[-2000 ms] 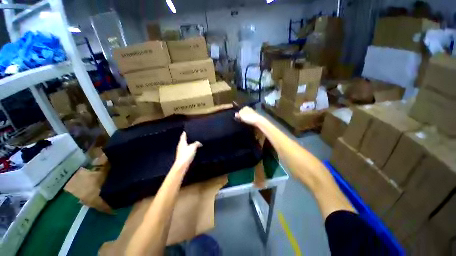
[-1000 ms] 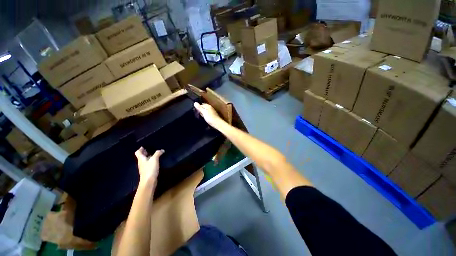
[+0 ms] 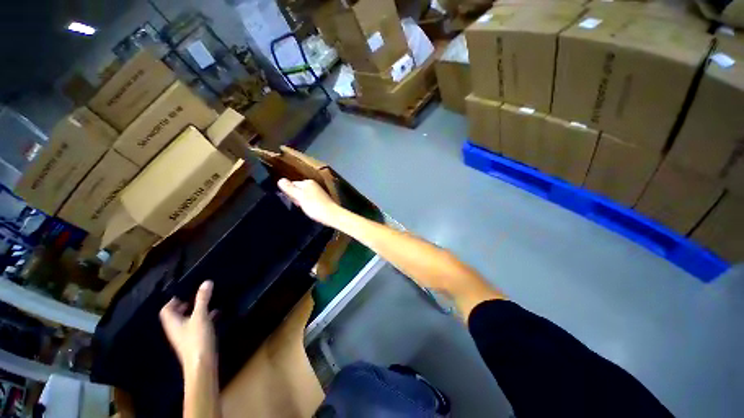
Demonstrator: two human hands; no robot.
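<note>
A block of black product boxes lies in front of me in an opened brown master carton, whose flap hangs over the near edge. My left hand is over the near side of the black block, fingers apart, holding nothing; it is slightly blurred. My right hand is at the far right end of the block, beside the raised brown carton edge. Its fingers are bent and the fingertips are partly hidden against the dark surface, so a grip cannot be made out.
The green-topped stand has a pale metal edge. Printed brown cartons are stacked behind the black block. More cartons stand on a blue pallet at the right. A wooden pallet with cartons is farther back.
The view has turned right and down, so the boxes appear farther left and more tilted. Both hands stay over the black block; my left hand's fingers are spread above its near side.
</note>
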